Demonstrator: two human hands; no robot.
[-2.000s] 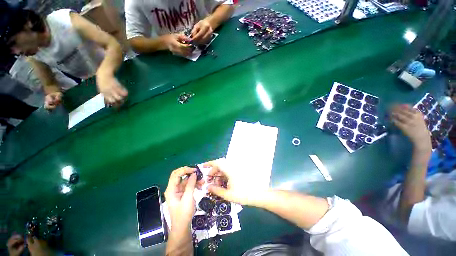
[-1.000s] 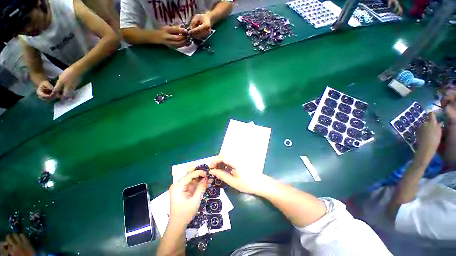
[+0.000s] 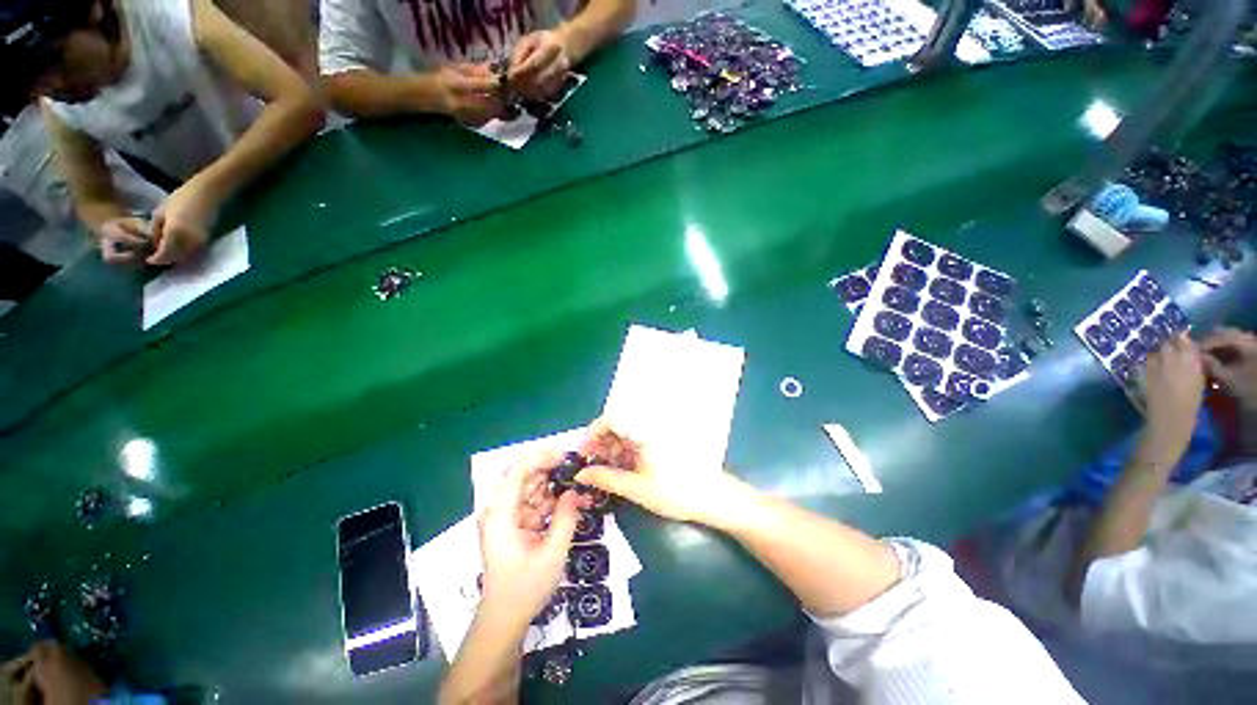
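Note:
My left hand (image 3: 528, 530) and my right hand (image 3: 641, 475) meet over a white sheet (image 3: 510, 466). Both hold one small black unit (image 3: 567, 472) between their fingertips; the fingers partly hide it. Several black ringed units (image 3: 590, 605) sit on the sheet just below the hands, partly covered by my left hand and wrist. A loose unit with wires (image 3: 556, 668) lies at the sheet's lower edge.
A phone (image 3: 376, 585) lies left of the sheet. Blank white paper (image 3: 676, 395) lies behind my right hand. A ring (image 3: 791, 388), a white strip (image 3: 852, 457) and filled sheets (image 3: 937, 317) lie right. Other people work across the bench and at right.
The view has shifted, moving the bench items leftward. My hands stay together on the unit, and my fingers have closed around it. The small cluster on the green belt has moved left.

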